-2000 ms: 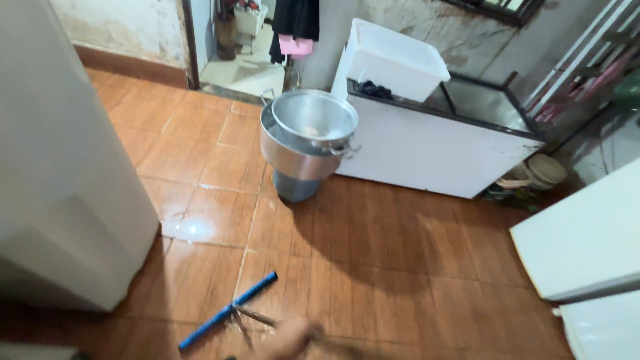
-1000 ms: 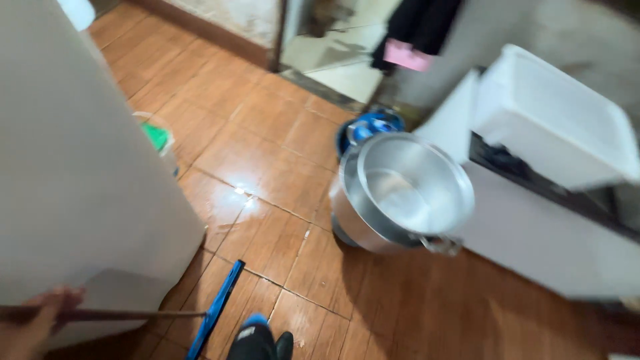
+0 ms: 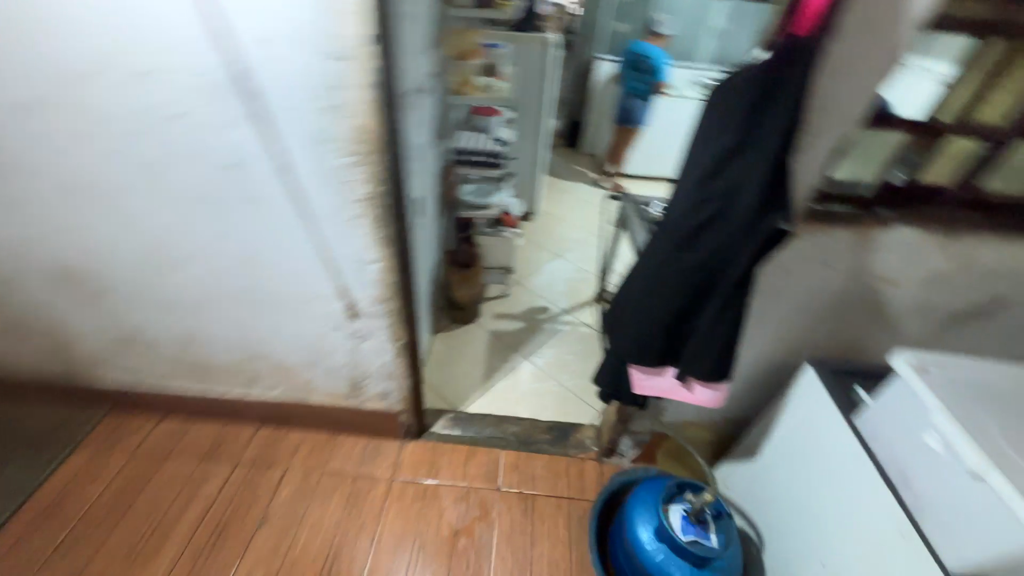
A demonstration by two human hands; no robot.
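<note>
Neither my left hand nor my right hand shows in the head view. A blue gas cylinder [image 3: 668,524] with a brass valve stands at the lower right, inside a dark round tub, with a hose at its top. Above it hangs black clothing [image 3: 696,232] with a pink piece [image 3: 676,386] at its lower end. The blue floor squeegee and the large metal pot are out of view.
A doorway with a worn threshold [image 3: 512,432] opens onto a tiled room, where a person [image 3: 640,84] stands far back beside shelves [image 3: 480,100]. A white freezer [image 3: 832,472] carrying a white plastic bin [image 3: 960,432] borders the right. A white wall [image 3: 200,200] stands left.
The view has swung up toward the doorway. The hand on the squeegee's handle, the blue squeegee and the metal pot, seen one second ago, have left the view.
</note>
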